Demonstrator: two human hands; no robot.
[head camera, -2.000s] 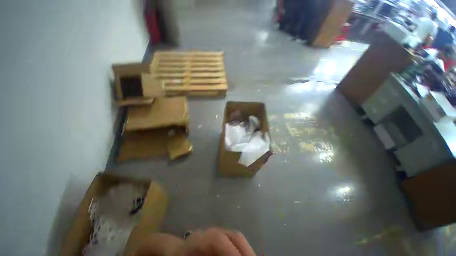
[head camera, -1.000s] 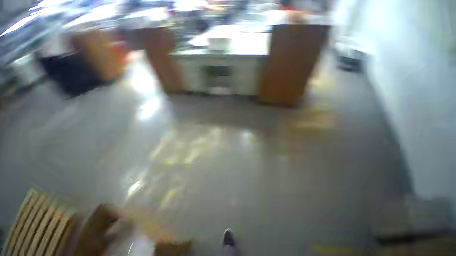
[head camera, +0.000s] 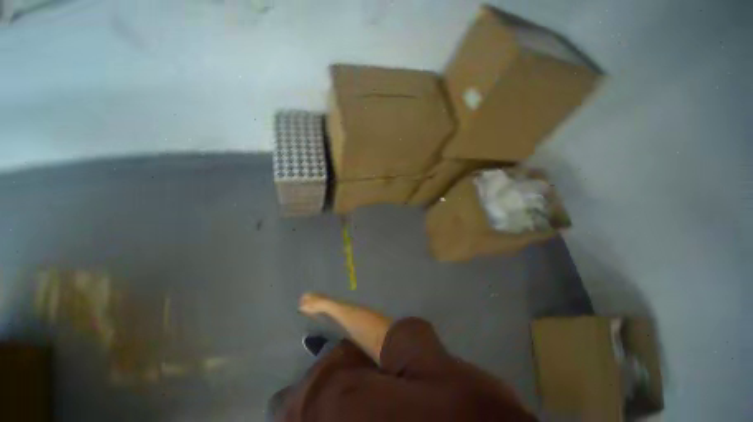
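Note:
My right hand (head camera: 312, 304) is small and blurred at lower centre, at the end of a bare forearm from a brownish-red sleeve. Its fingers cannot be made out, and no held object is visible. My left hand is out of the picture. Ahead, a large brown carton (head camera: 388, 136) stands by the wall. A taller carton (head camera: 504, 99) with a small white label leans tilted at its right. A pale stack of divider trays (head camera: 300, 157) with a dark dotted top stands at its left. The hand is apart from them all.
An open carton (head camera: 462, 222) filled with crumpled white material stands below the tilted one. Another open carton (head camera: 578, 363) is at lower right, by the wall. A yellow line (head camera: 350, 255) marks the grey floor. A dark brown object (head camera: 25, 379) is at the lower left edge.
The view has swung from the pallet and work benches to the wall with stacked cartons and divider trays. A forearm and sleeve now show at lower centre.

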